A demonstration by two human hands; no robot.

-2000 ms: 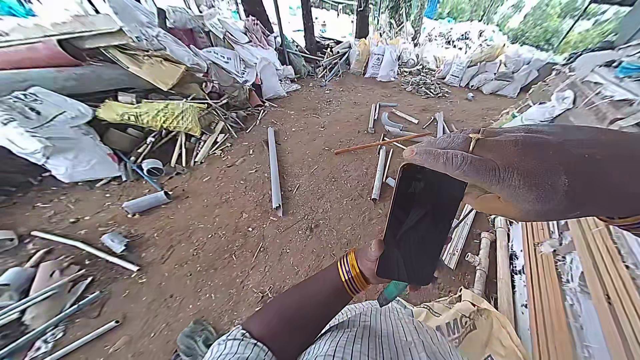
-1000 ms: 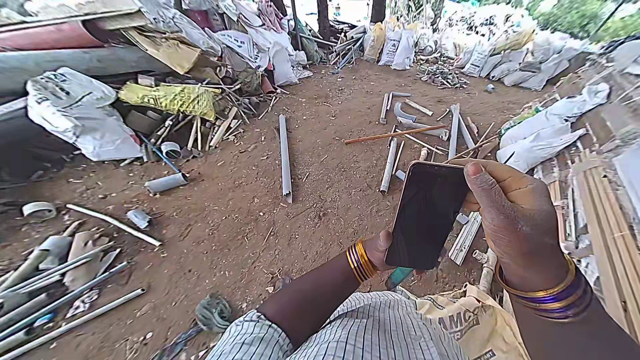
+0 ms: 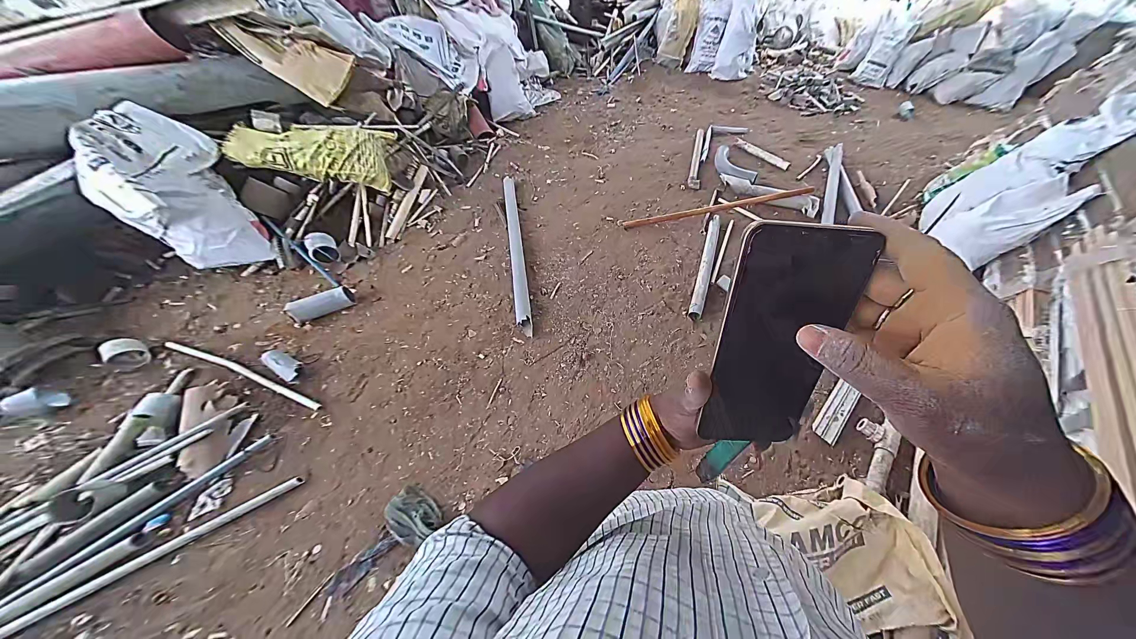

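Note:
A smartphone with a dark screen is held upright, slightly tilted, above my lap. My left hand grips its lower left corner, the thumb on the edge and the other fingers hidden behind. My right hand is at the phone's right side, its thumb over the screen and its fingers around or behind the right edge; whether it bears any weight I cannot tell. A green object, perhaps a tool handle, shows just below the phone, partly hidden by it.
A grey plastic pipe lies on the dirt ahead. More pipes are heaped at lower left. A thin brown rod lies beyond the phone. A printed sack is by my lap. White sacks and scrap line both sides.
My right hand has moved from above the phone's top to its right side, and its thumb has come over the screen. My left hand keeps its hold. The view has tilted down somewhat.

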